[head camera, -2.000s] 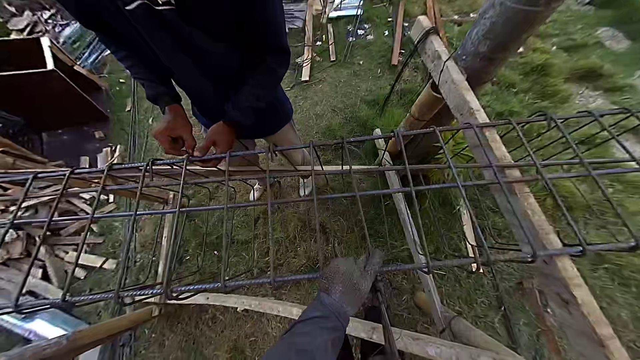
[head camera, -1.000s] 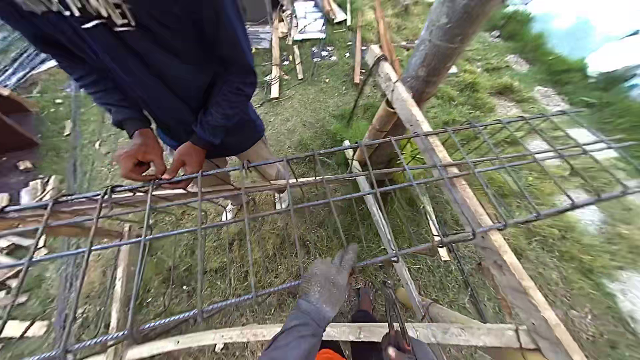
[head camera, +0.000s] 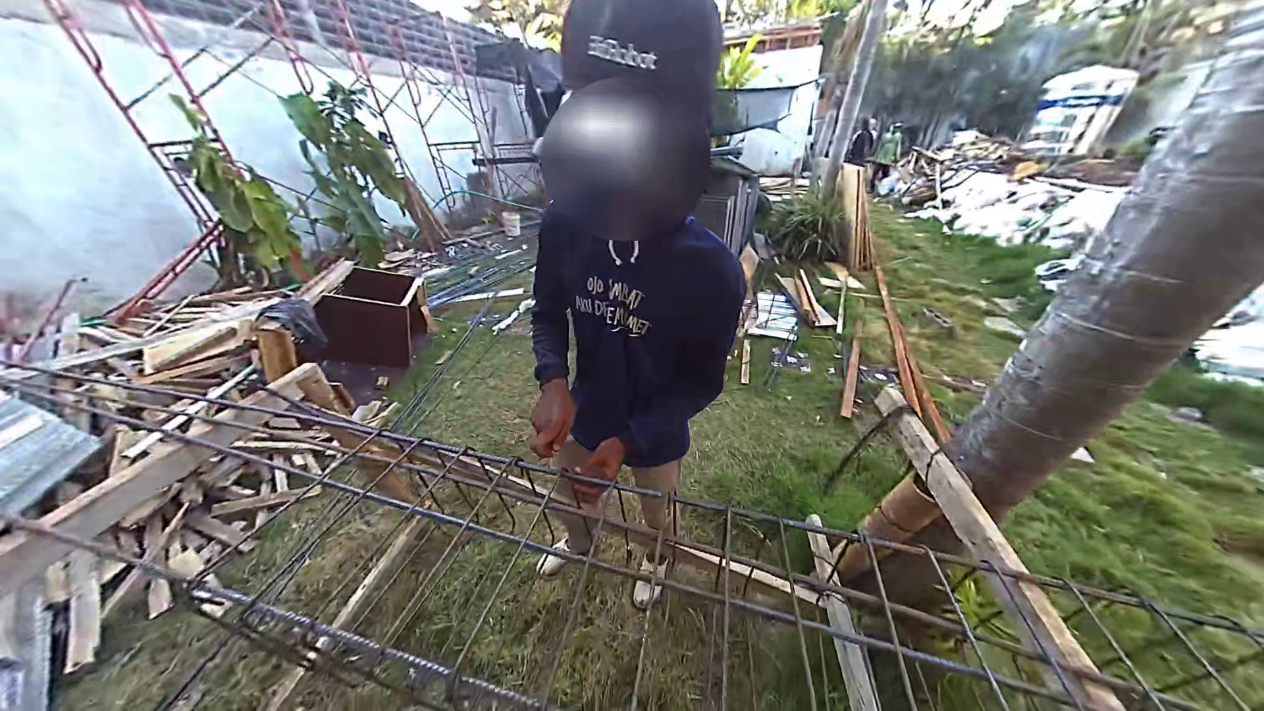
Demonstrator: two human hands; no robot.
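A long rebar cage (head camera: 553, 543) of steel bars and square stirrups crosses the lower part of the head view, from the left edge to the lower right. Neither of my hands shows in the frame of now, so what they hold or touch is hidden. Across the cage stands a co-worker in a dark hooded top (head camera: 632, 296), both hands (head camera: 583, 444) just above the far bars. Whether those hands hold anything cannot be told.
Wooden battens (head camera: 987, 533) support the cage beside a leaning tree trunk (head camera: 1116, 286). Scrap wood (head camera: 207, 494) lies heaped at left, near a dark open box (head camera: 367, 316). Red scaffolding (head camera: 178, 89) stands along the white wall. Loose planks (head camera: 851, 365) lie on the grass behind the co-worker.
The view has tilted up strongly. My gloved left hand at the near bar and my right hand with a tool, both visible one second ago, are out of view. The co-worker's hands have parted.
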